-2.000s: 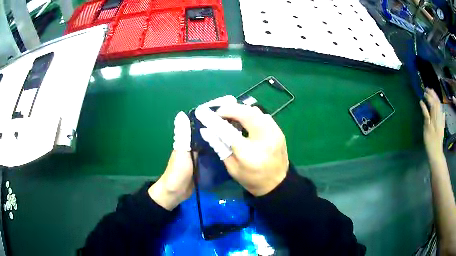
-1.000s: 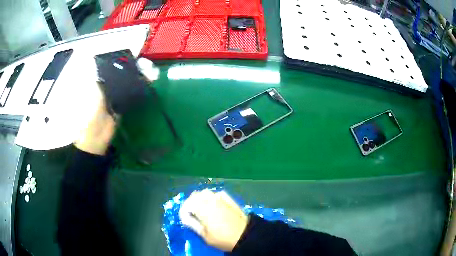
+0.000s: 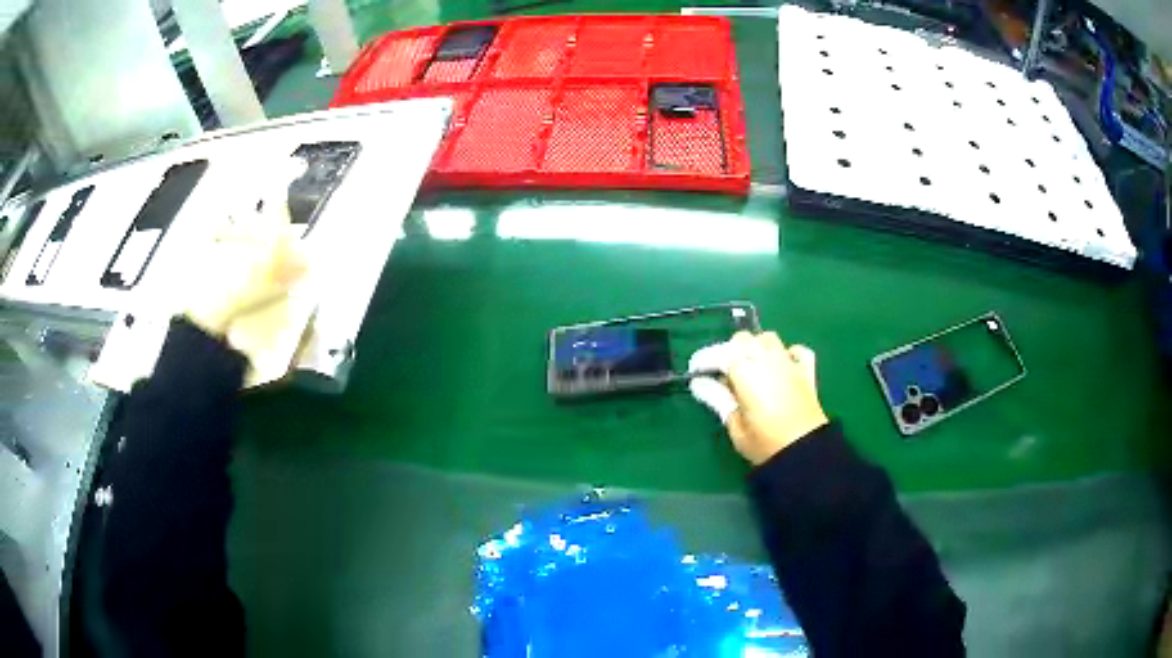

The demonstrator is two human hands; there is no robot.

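Note:
My right hand (image 3: 771, 396), with white finger cots, is shut on the right end of a phone housing (image 3: 614, 347), which is tilted on the green surface. The housing has a blue inside and an open right part. My left hand (image 3: 261, 285) is over the white fixture plate (image 3: 375, 212), by a dark housing (image 3: 321, 174) in the plate's right slot. The left fingers are blurred against the white, so their grip is unclear. A crinkled blue film pile (image 3: 598, 585) lies at the near edge.
A second phone housing (image 3: 949, 373) lies at right on the green surface. A red tray (image 3: 546, 97) with a few dark parts stands at the back. A white stack with black holes (image 3: 945, 135) stands at back right. A metal frame (image 3: 97, 77) is at upper left.
My left hand has carried the dark housing to the plate's slot. My right hand has left the blue film and taken hold of the middle housing. The view has shifted left.

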